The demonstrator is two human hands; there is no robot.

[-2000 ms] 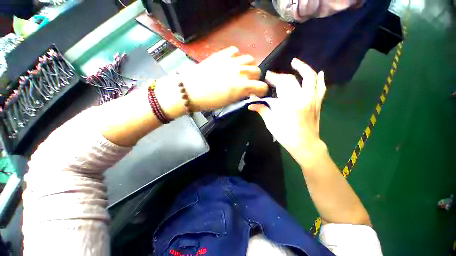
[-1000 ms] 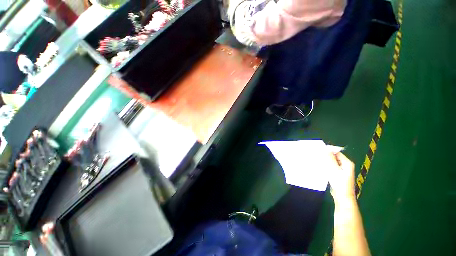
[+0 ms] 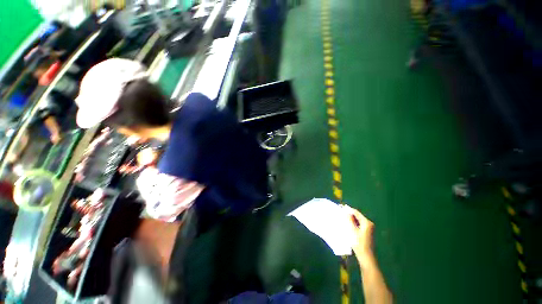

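Observation:
A white paper sheet point(image 3: 324, 223) is held out in front of me at the lower middle, over the green floor. It is limp and slightly curved. My right hand point(image 3: 361, 230) grips its right edge between thumb and fingers. My left hand is not in view.
A seated person point(image 3: 214, 148) in dark blue with a pale cap works at the bench on the left. A black bin point(image 3: 268, 102) stands beyond them. A deep tote point(image 3: 110, 237) with leads is at lower left. Yellow-black tape point(image 3: 333, 136) runs along the green floor.
The view has swung up and right from the bench towards the aisle. My left hand has left the picture since the earliest frame. My right hand still holds the paper, now spread out.

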